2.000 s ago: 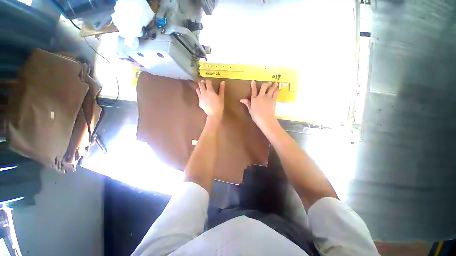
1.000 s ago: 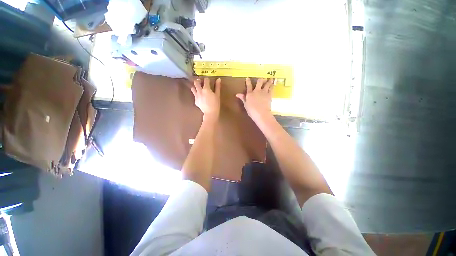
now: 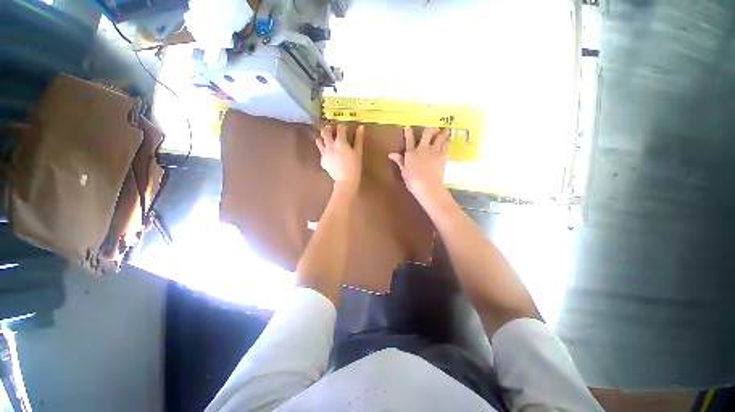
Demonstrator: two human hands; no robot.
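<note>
A brown bag panel (image 3: 270, 181) lies flat with its top edge along the yellow template (image 3: 387, 112). Its notched lower edge hangs towards my body. My left hand (image 3: 342, 158) lies on the panel just right of the machine head, fingers spread, fingertips at the template's lower edge. My right hand (image 3: 423, 162) lies flat near the panel's right side, fingers spread and fingertips at the template. Neither hand grips anything. The white-grey machine head (image 3: 270, 84) stands over the panel's upper left edge; its needle area is hidden.
A stack of brown panels (image 3: 72, 173) hangs at the left table edge. A small dark pointed tool (image 3: 162, 228) lies beside it. A crumpled white lump (image 3: 216, 24) sits on the machine. A grey metal surface (image 3: 661, 193) is at the right.
The whole view shifted slightly and came back. Both hands, the panel and the template keep the same places relative to each other.
</note>
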